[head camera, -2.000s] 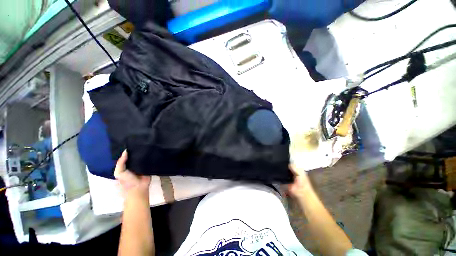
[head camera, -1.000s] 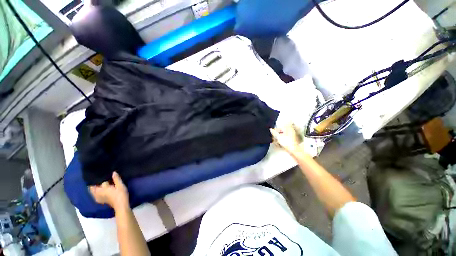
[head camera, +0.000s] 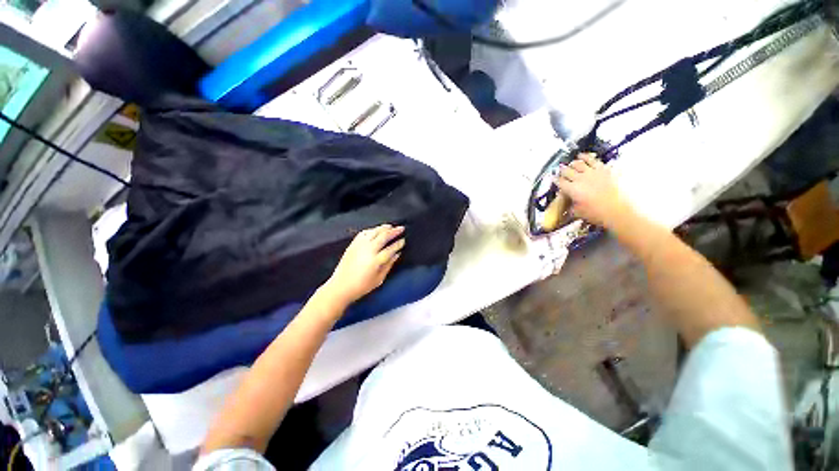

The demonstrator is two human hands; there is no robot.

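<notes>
The black garment (head camera: 267, 193) lies spread over the royal-blue padded form (head camera: 230, 347), whose near edge shows as a blue strip. My left hand (head camera: 370, 262) rests on the garment near its right part, palm down. The steam iron (head camera: 543, 198) is parked on the pale rest (head camera: 515, 244) at the table's right end. My right hand (head camera: 589, 189) is on the iron's tan wooden handle (head camera: 555, 213); the handle's upper part is hidden under my fingers.
A bright blue bar (head camera: 285, 51) and a second blue pad (head camera: 432, 14) stand behind the table. Black cables (head camera: 681, 87) run from the iron to the right over a white side table (head camera: 736, 129). A metal-framed fitting (head camera: 371, 117) sits in the white top.
My left hand has moved from the garment's lower left corner onto its right part. My right hand has left the garment's right edge and moved onto the iron's handle.
</notes>
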